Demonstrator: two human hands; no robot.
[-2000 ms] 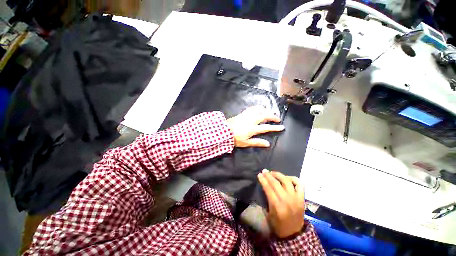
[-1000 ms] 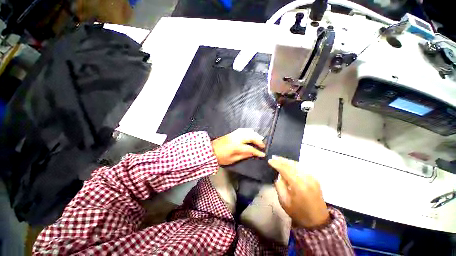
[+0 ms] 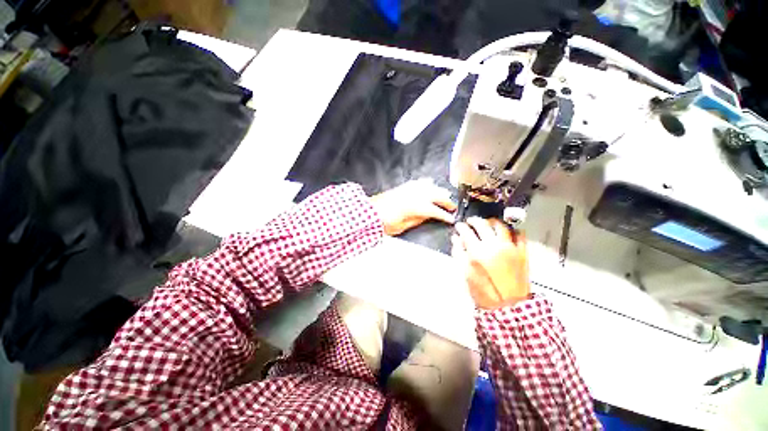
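Note:
The black panel (image 3: 347, 126) lies flat on the white table, running under the left end of the sewing machine head (image 3: 497, 126). Its near edge is at the needle area (image 3: 466, 198). My left hand (image 3: 414, 207) rests on the panel just left of the needle area, fingertips at the panel's near right part. My right hand (image 3: 493, 259) is just in front of the needle, fingers bent at the fabric edge, close to my left fingertips. The fingertips of both hands partly hide the fabric, so a pinch cannot be made out.
A heap of black fabric (image 3: 76, 185) is at the left. A dark slim tool (image 3: 566, 235) lies on the machine bed right of the needle. Thread snips (image 3: 726, 381) and a blue pen (image 3: 762, 360) are at the lower right. The control panel (image 3: 686, 234) is lit.
The panel has moved away from me, further under the machine head. Both hands have moved forward to the needle area, and my right hand is now beside my left fingertips.

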